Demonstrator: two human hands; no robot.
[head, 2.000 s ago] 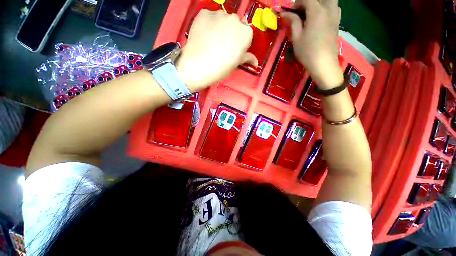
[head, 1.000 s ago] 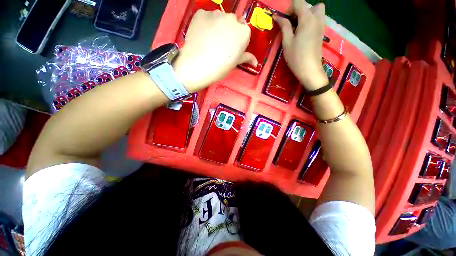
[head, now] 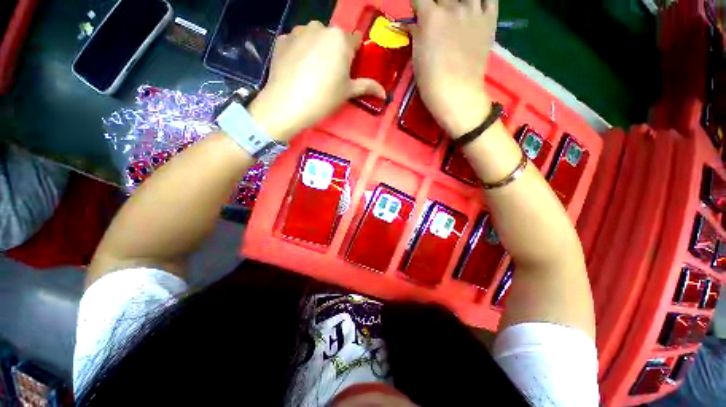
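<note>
The red foam tray (head: pixel 318 261) holds glossy red phone back covers in two rows. My left hand (head: pixel 310 79) has its thumb on the face of the top row's leftmost back cover (head: pixel 377 70) and its fingers along the left edge. A yellow sticker (head: pixel 388 33) lies over that cover's camera area. My right hand (head: pixel 454 60) holds a thin dark tool (head: pixel 404 21) with its tip at the sticker. Bottom-row covers (head: pixel 312 208) show pale camera areas without yellow. My right hand and forearm hide parts of several covers.
Crinkled clear plastic with rows of lens covers (head: pixel 163 131) lies left of the tray, under my left forearm. A smartphone (head: pixel 123 44) and a dark flat device (head: pixel 247 36) lie at upper left. Stacked red foam trays (head: pixel 617 230) stand at right. Grey clothing shows at both sides.
The view has shifted, with the scene further right. Both hands have moved from the second top-row cover to the leftmost one; the tool tip is now at its yellow sticker.
</note>
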